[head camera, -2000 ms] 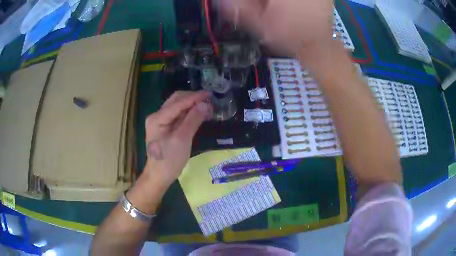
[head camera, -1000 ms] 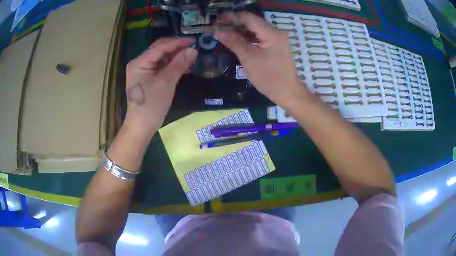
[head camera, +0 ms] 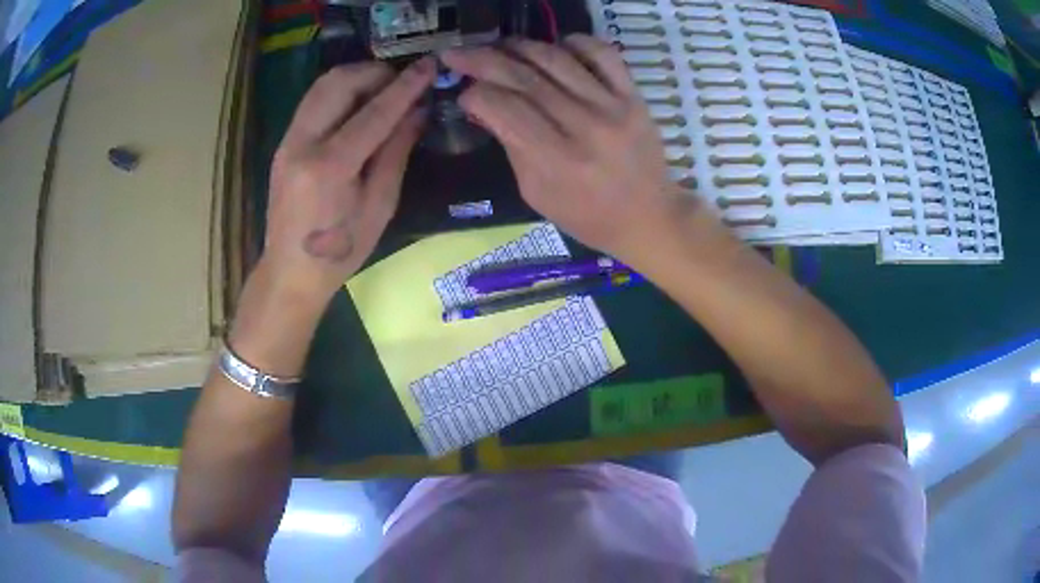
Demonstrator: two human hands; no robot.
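Note:
The test fixture [head camera: 468,188] has a black base at the top centre, with a metal press plate [head camera: 436,29] above a round nest [head camera: 453,131]. My left hand [head camera: 342,171] and my right hand [head camera: 570,137] meet at the nest, just below the press plate, fingertips close together. A small pale-blue spot shows between the fingertips. Any small module there is hidden by the fingers, so I cannot tell what they hold. A small white label [head camera: 470,210] is on the black base.
Cardboard sheets [head camera: 137,216] lie at left with a small dark piece [head camera: 123,159] on top. White parts trays [head camera: 787,125] with rows of dumbbell-shaped parts are at right. In front lie a yellow label sheet [head camera: 382,325], purple pen [head camera: 530,276] and green station label [head camera: 656,404].
My right hand has come down from the top of the fixture to the nest, beside my left hand. Both hands are now closer together. The view has shifted, so the bench sits higher in the picture.

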